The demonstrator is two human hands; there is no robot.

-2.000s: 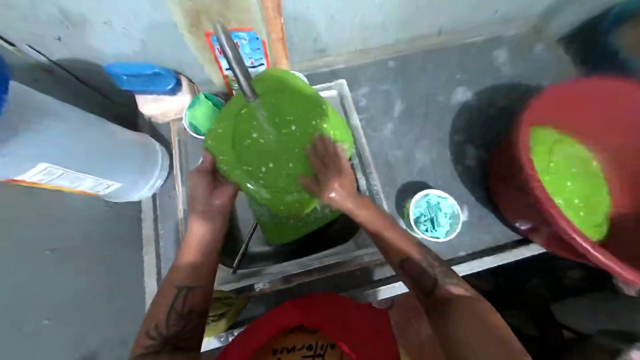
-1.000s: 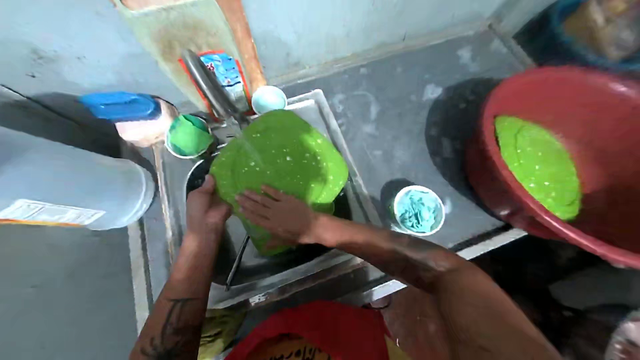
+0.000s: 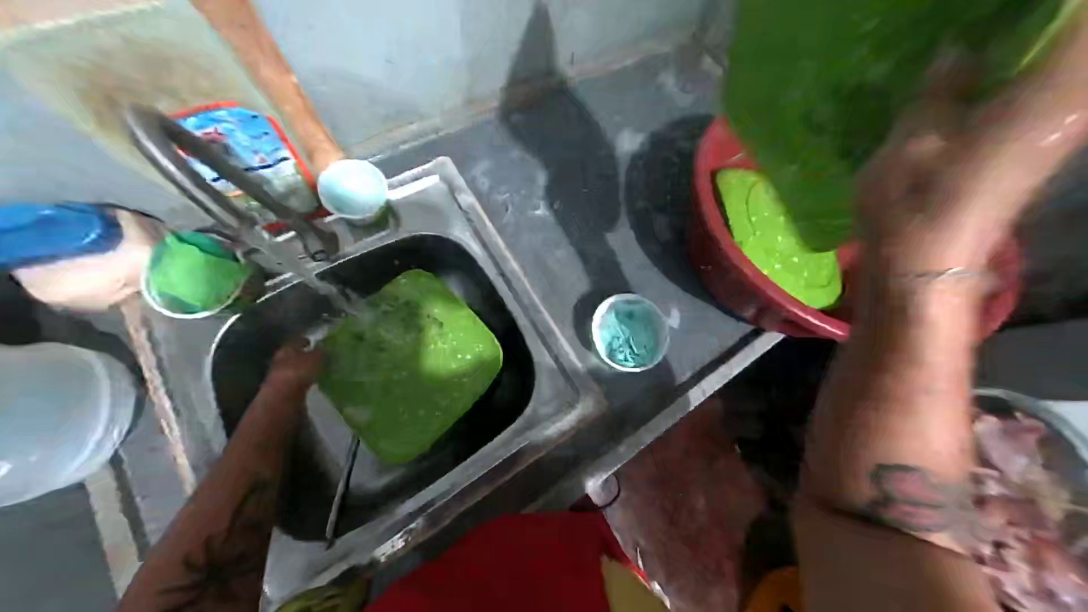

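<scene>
My left hand is closed on the left edge of a green plastic lid in the metal sink, where water from the curved faucet runs onto it. At the upper right my right hand, blurred, grips a larger-looking green plastic piece above a red plastic tub. Another green lid with suds rests inside that tub. A thin dark rod leans in the sink.
Right of the sink, a white cup holds teal material. A pale cup, a blue packet and a cup with green material stand behind and left. A bowl of raw meat is at the lower right.
My right hand has moved right, from the lid at the sink to over the red tub, with a green piece in it. My left hand remains at the sink. The view has shifted.
</scene>
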